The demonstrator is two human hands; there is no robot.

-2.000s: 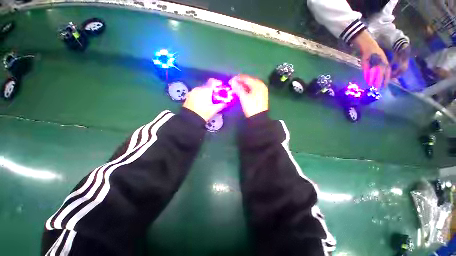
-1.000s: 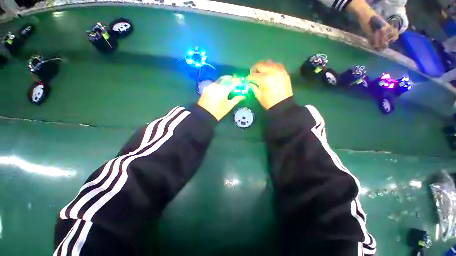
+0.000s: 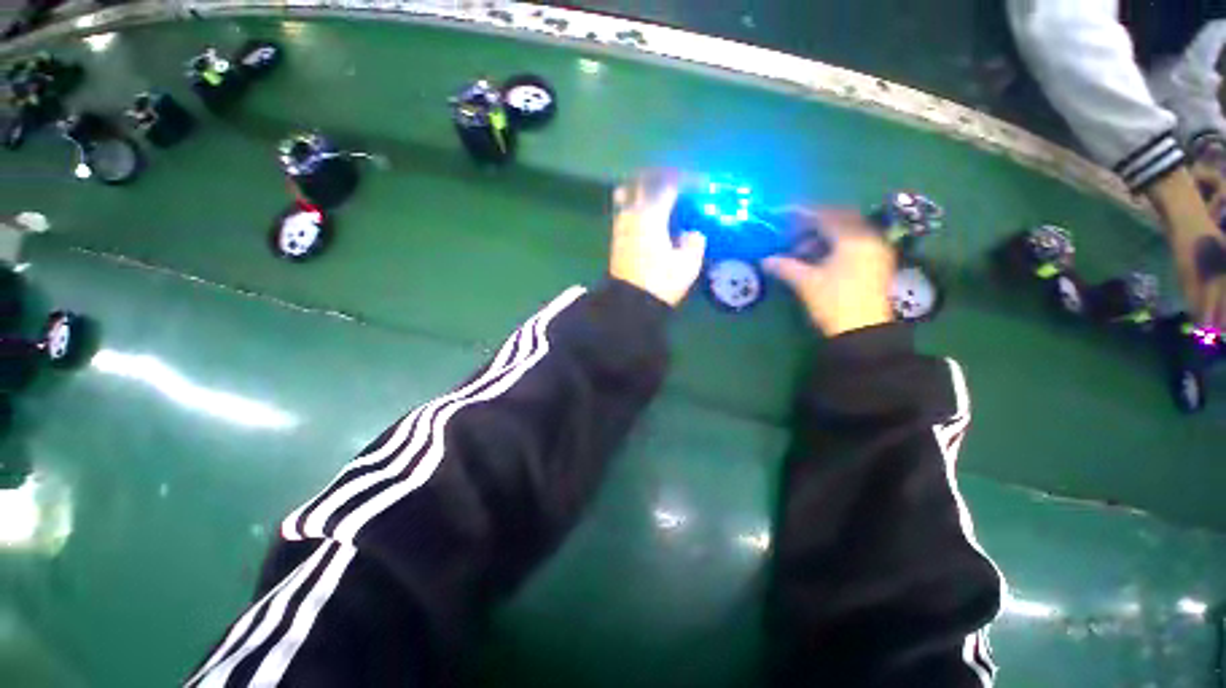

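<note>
A speaker unit glowing blue [image 3: 727, 202] stands between my hands on the green surface. Its black-rimmed white disc [image 3: 736, 285] lies just in front of it. My left hand [image 3: 656, 245] is at the unit's left side, thumb and fingers around the dark housing. My right hand [image 3: 844, 273] is motion-blurred at the unit's right, fingertips near a thin lead; its grip cannot be told. An unlit unit [image 3: 912, 215] stands just right of my right hand, with its disc [image 3: 914, 293] partly behind that hand.
Wired units stand at left, one with a red lead [image 3: 307, 159], another farther back [image 3: 480, 118]. More units [image 3: 1049, 250] are at right. A worn pale rail [image 3: 753, 67] runs along the far edge. Another person's hand [image 3: 1190, 229] reaches a pink-lit unit [image 3: 1206, 336] at far right.
The view has shifted, so the units appear farther right. My hands have left the green-lit unit, which now appears unlit at their right, and are at the blue-lit one. The other person's hand has reached down.
</note>
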